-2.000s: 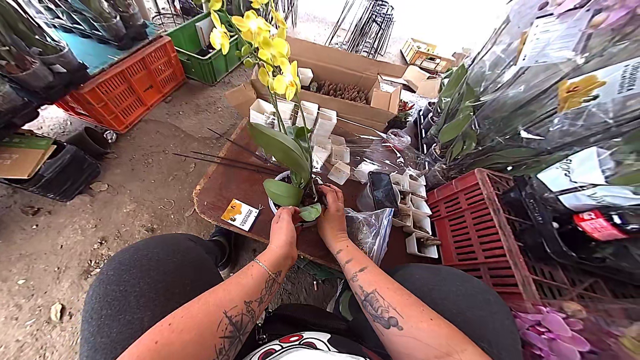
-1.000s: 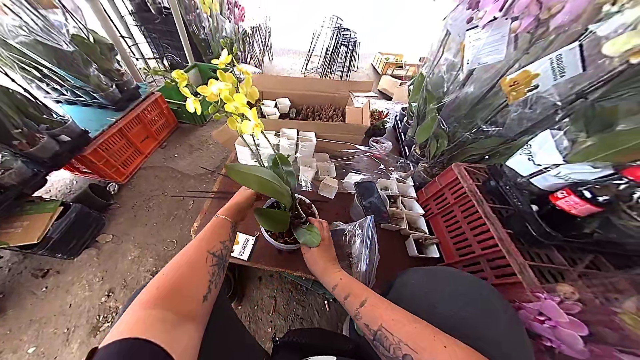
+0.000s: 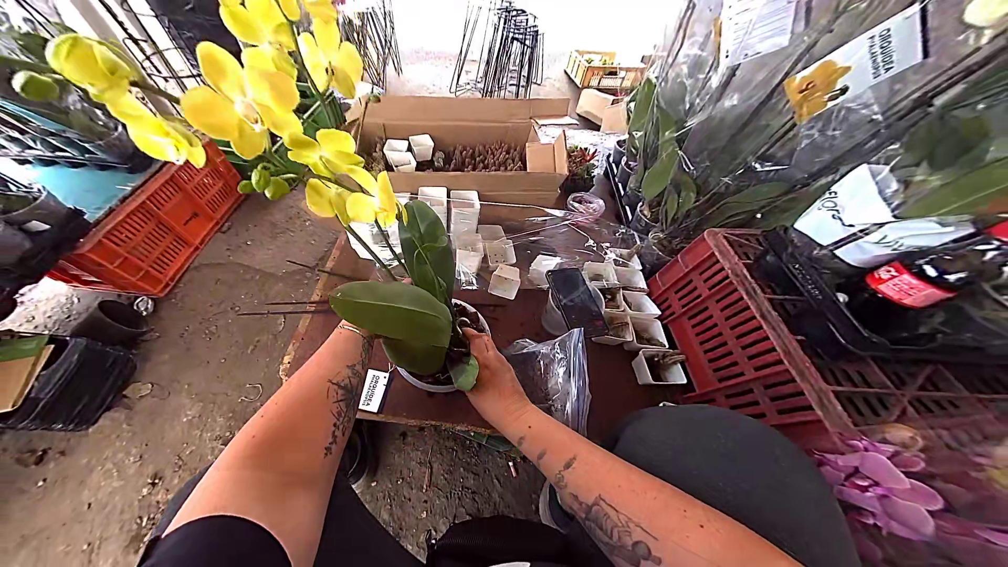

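Observation:
A yellow-flowered orchid (image 3: 394, 315) with broad green leaves stands in a white pot (image 3: 429, 384) near the front edge of the low brown table (image 3: 315, 358). My right hand (image 3: 490, 374) is at the pot's right side, fingers at the plant's base beside a small leaf. My left hand (image 3: 354, 327) reaches behind the big leaves on the left; its fingers are mostly hidden, so its hold cannot be told. A printed plant tag (image 3: 374, 391) lies left of the pot. A clear plastic bag (image 3: 555, 378) with dark contents lies to the right of my right hand.
Behind the pot are small white pots (image 3: 504, 281), a phone (image 3: 577, 299) on a container and a cardboard box (image 3: 472, 185) of small plants. A dark red crate (image 3: 740, 339) borders the right, with wrapped orchids beyond. An orange crate (image 3: 157, 228) stands left; thin dark sticks (image 3: 291, 307) overhang the table.
My left hand has gone from the front of the pot to behind the leaves on the left. The flower spike now leans further left and nearer the camera.

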